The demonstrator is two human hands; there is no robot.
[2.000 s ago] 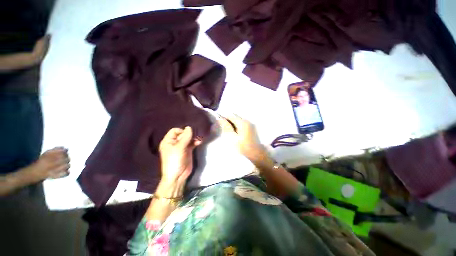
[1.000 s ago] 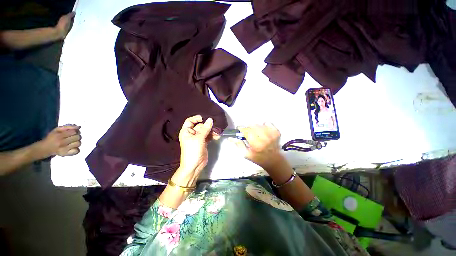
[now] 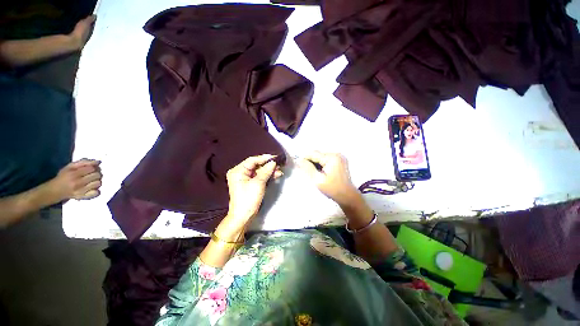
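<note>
A dark maroon garment [image 3: 203, 140] lies spread on the white table in front of me. My left hand [image 3: 251, 181] pinches the garment's right edge between thumb and fingers. My right hand [image 3: 327, 175] is just to the right of that edge, closed around the small dark thread snips [image 3: 315, 165], which are mostly hidden in the palm. The snips' tip points toward the pinched edge but is too bright and small to see clearly. Any thread there is too fine to make out.
A heap of maroon garments [image 3: 439, 51] lies at the far right. A smartphone [image 3: 409, 149] with a lit screen and a strap [image 3: 383, 186] lies right of my hands. Another person's fist [image 3: 82, 179] rests at the table's left edge. A green bag [image 3: 467, 264] is below the right edge.
Since one second ago, my left hand has stayed at the garment's edge. My right hand has turned slightly and shifted up a little, and the snips' blades show less. The garment lies nearly unchanged.
</note>
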